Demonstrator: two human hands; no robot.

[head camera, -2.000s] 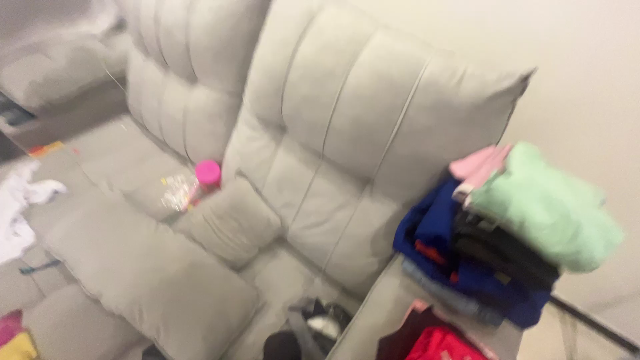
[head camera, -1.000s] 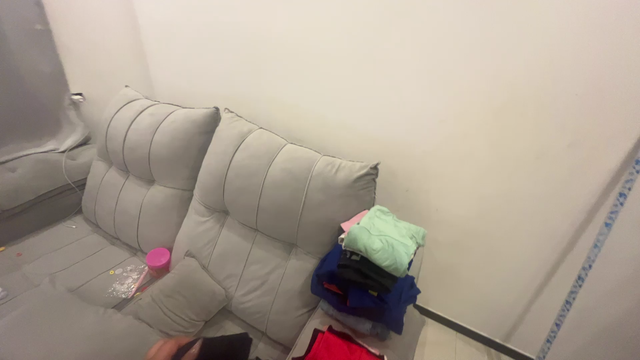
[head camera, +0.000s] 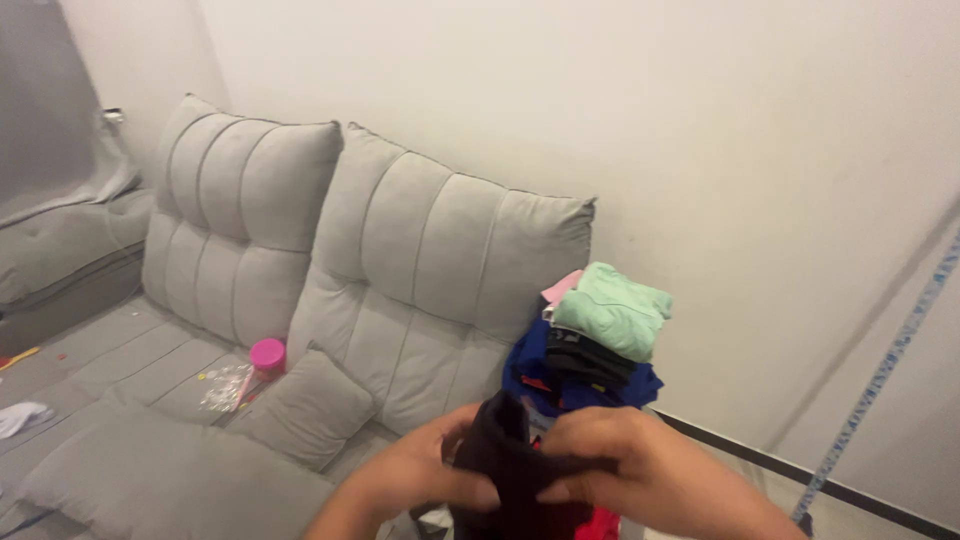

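Both hands are at the bottom centre around a black cloth garment (head camera: pixel 502 472), blurred by motion. My left hand (head camera: pixel 427 469) pinches its left side between thumb and fingers. On its right side, my right hand (head camera: pixel 622 457) grips the fabric, thumb toward the middle. What kind of garment it is cannot be told. Just behind the hands, a pile of folded clothes sits on the sofa arm: a mint green piece (head camera: pixel 615 307) on top, a pink one (head camera: pixel 561 288), a black one (head camera: pixel 589 356) and blue ones (head camera: pixel 529 352) beneath. Red cloth (head camera: pixel 600 523) shows below the right hand.
The grey sofa has large back cushions (head camera: pixel 450 247) and a small cushion (head camera: pixel 311 409). A pink-lidded jar (head camera: pixel 268 356) and a clear plastic bag (head camera: pixel 225 388) lie beside it. White cloth (head camera: pixel 24 418) is at the far left. A blue-patterned pole (head camera: pixel 885 375) leans at the right.
Both hands now show with the black garment between them; one second ago only part of a hand and dark cloth showed at the bottom edge. The view has shifted since two seconds ago.
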